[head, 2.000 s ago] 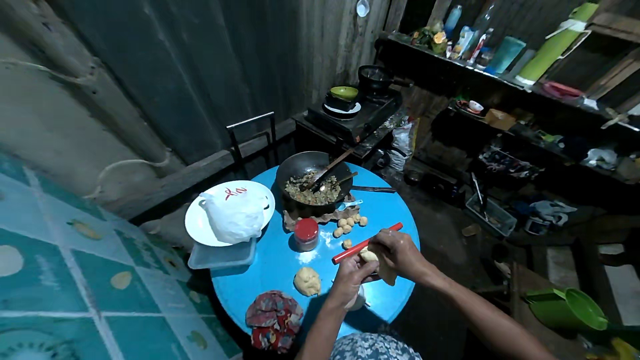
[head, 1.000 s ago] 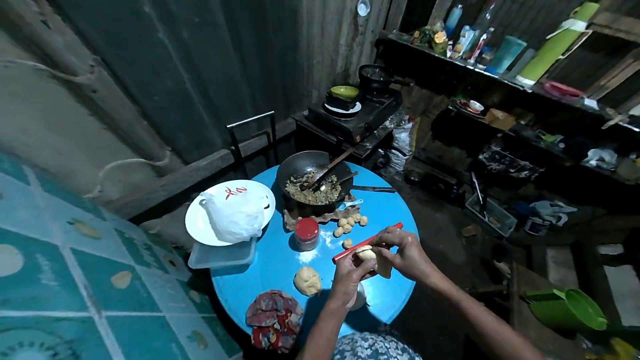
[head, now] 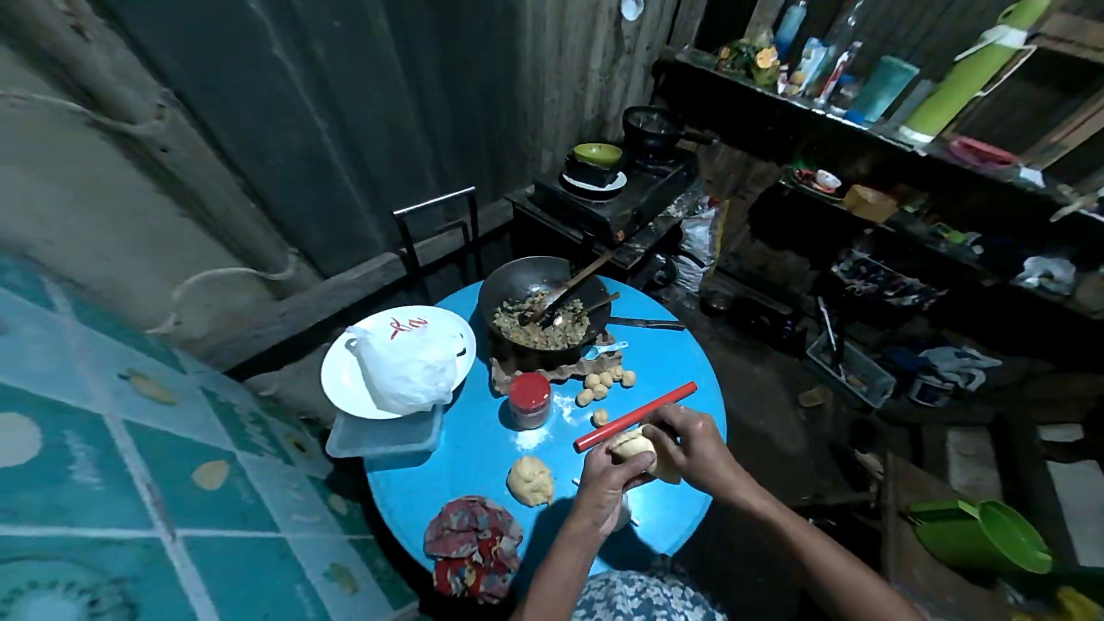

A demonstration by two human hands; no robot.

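Note:
Both hands hold one folded piece of pale dough (head: 634,445) over the near right of the round blue table (head: 397,509). My left hand (head: 605,483) cups it from below left, thumb across it; my right hand (head: 692,440) pinches its upper right edge. A red rod (head: 634,417) lies just beyond. Small dough balls (head: 601,386) sit behind the rod, and a larger dough lump (head: 530,481) lies to the left. A red-lidded jar (head: 530,400) stands near white powder. Farther back, a black wok (head: 545,302) holds chopped filling and a wooden-handled utensil (head: 580,276).
At the table's left, a white plate (head: 338,379) bearing a plastic bag (head: 407,366) rests on a clear plastic container (head: 384,435). A patterned cloth (head: 474,548) lies at the near left edge. The wok's handle (head: 647,323) points right. Behind stands a stove (head: 621,203); a green plastic container (head: 983,535) is at right.
The fingers of my right hand have shifted along the dough's edge. Both hands still hold the dough; the things on the table have not plainly moved.

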